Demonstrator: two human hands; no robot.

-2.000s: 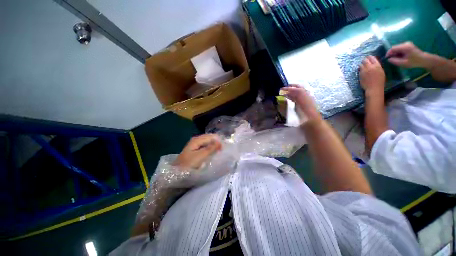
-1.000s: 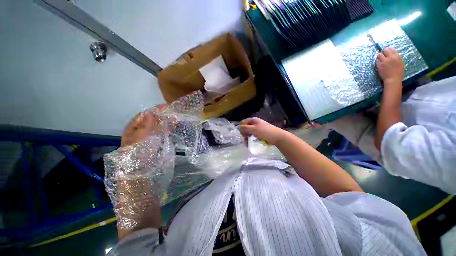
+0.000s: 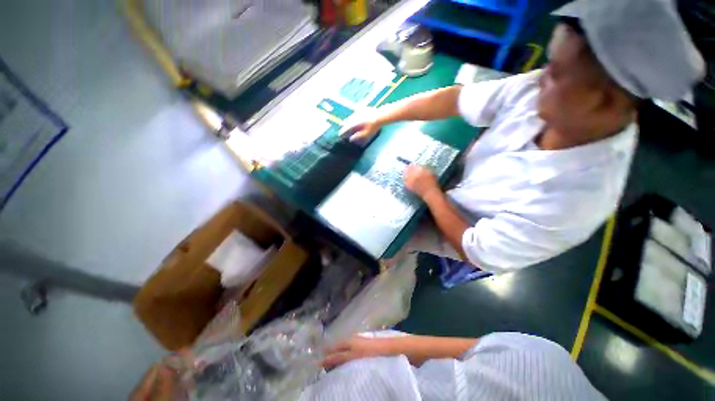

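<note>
Clear, crumpled bubble wrap point(image 3: 263, 362) lies low in front of me, across my lap. My left hand point(image 3: 159, 382) is at the bottom left, blurred and partly cut off by the frame edge, gripping the wrap's left end. My right hand point(image 3: 350, 351) is at the wrap's right side, its fingertips hidden by the film, so I cannot tell what it holds. A smoother, pale film point(image 3: 382, 301) rises from the wrap toward the bench.
An open cardboard box point(image 3: 176, 294) with white sheets stands beyond the wrap, near the white door. A seated co-worker point(image 3: 541, 172) works at the green bench point(image 3: 292, 188), on silvery bubble sheets point(image 3: 368, 211). A black crate point(image 3: 619, 274) with white packs is on the floor at right.
The view has swung up and right, bringing the co-worker's upper body into view. My hands and the wrap now sit lower in the picture. The co-worker's other hand now reaches across the bench.
</note>
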